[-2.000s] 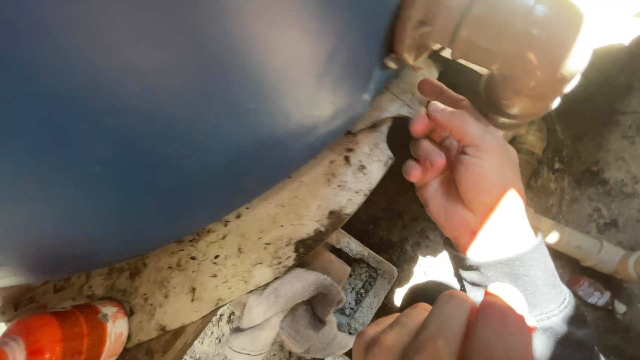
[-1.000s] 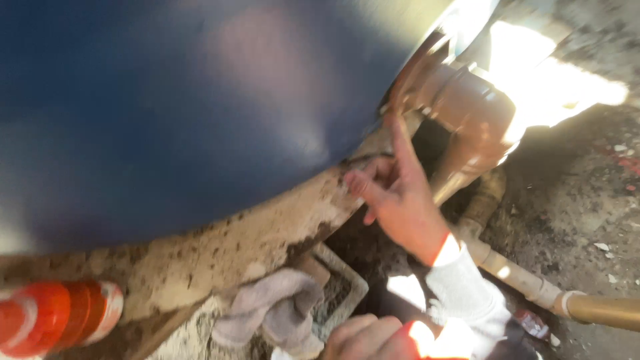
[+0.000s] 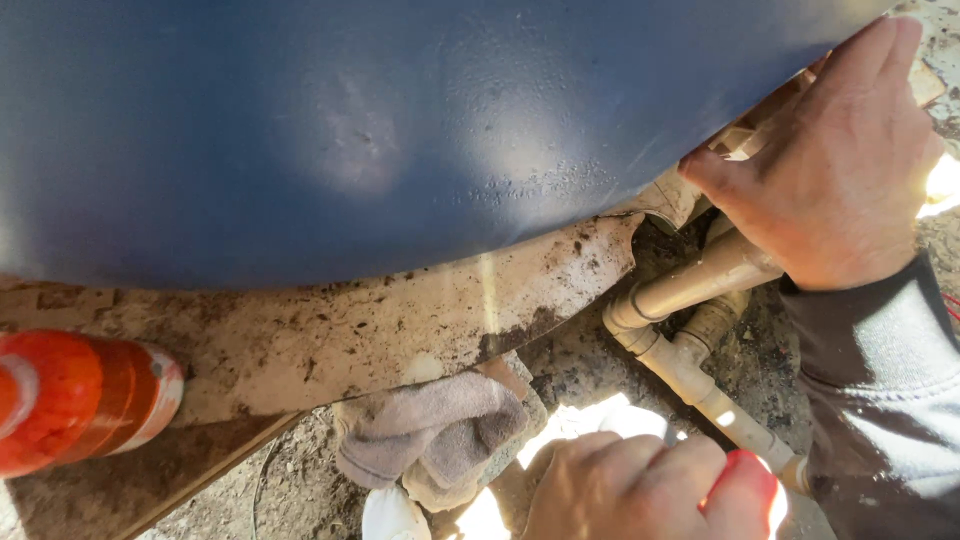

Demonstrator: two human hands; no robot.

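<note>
A large blue container with a smooth, curved surface (image 3: 360, 150) fills the upper left, with droplets on part of it. At its right edge my right hand (image 3: 840, 157) lies back up, thumb at the rim and away from the fingers. The hand covers much of a brown pipe fitting (image 3: 750, 135), so its hold is hidden. Tan plastic pipes (image 3: 690, 289) run below that hand. My left hand (image 3: 637, 491) is curled at the bottom, knuckles showing; whether it holds something cannot be seen.
A dirty, pale curved ledge (image 3: 315, 337) runs under the container. On its left lies an orange-red bottle (image 3: 90, 397). A grey-brown cloth (image 3: 450, 427) drapes over a block below the ledge, beside a white object (image 3: 394, 514). Lower pipes (image 3: 697, 382) cross the dirt ground.
My right hand has moved up and right along the container's edge, from beside the brown fitting to over it, and now shows its back. My left hand remains curled low in view.
</note>
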